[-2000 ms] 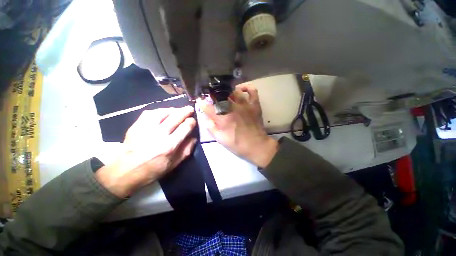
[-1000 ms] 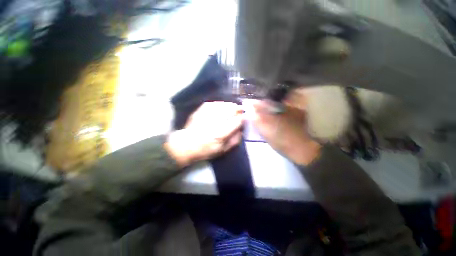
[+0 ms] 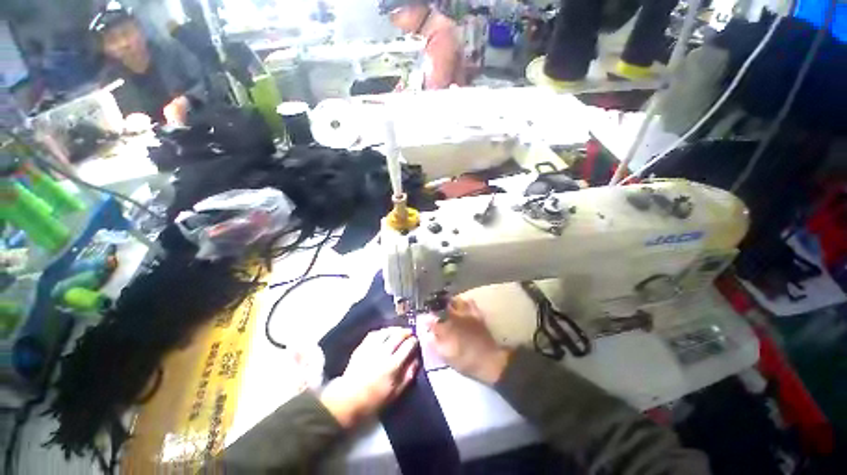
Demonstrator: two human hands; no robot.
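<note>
A black garment panel (image 3: 420, 422) lies under the needle area and hangs over the table's front edge. My left hand (image 3: 379, 371) lies flat on the panel, just left of and below the needle. My right hand (image 3: 467, 341) is at the right of the presser foot (image 3: 413, 320), fingers bent by the machine head. A small pale pinkish piece shows beside its fingers; whether they grip it is unclear. The white sewing machine (image 3: 576, 232) with blue lettering stands over the work. Fingertips near the needle are partly hidden.
Black-handled scissors (image 3: 559, 329) lie right of the needle. A black cord (image 3: 275, 311) curves at the left. A shaggy dark strip bundle (image 3: 139, 343) lies on taped cardboard (image 3: 206, 380), with a clear bag (image 3: 237, 221) on top. Green thread cones (image 3: 32, 213) stand far left. Two people are beyond.
The view has tilted up, showing the whole machine and the room behind. Both hands remain by the needle. The panel hangs lower in front, and its left part is smaller than before.
</note>
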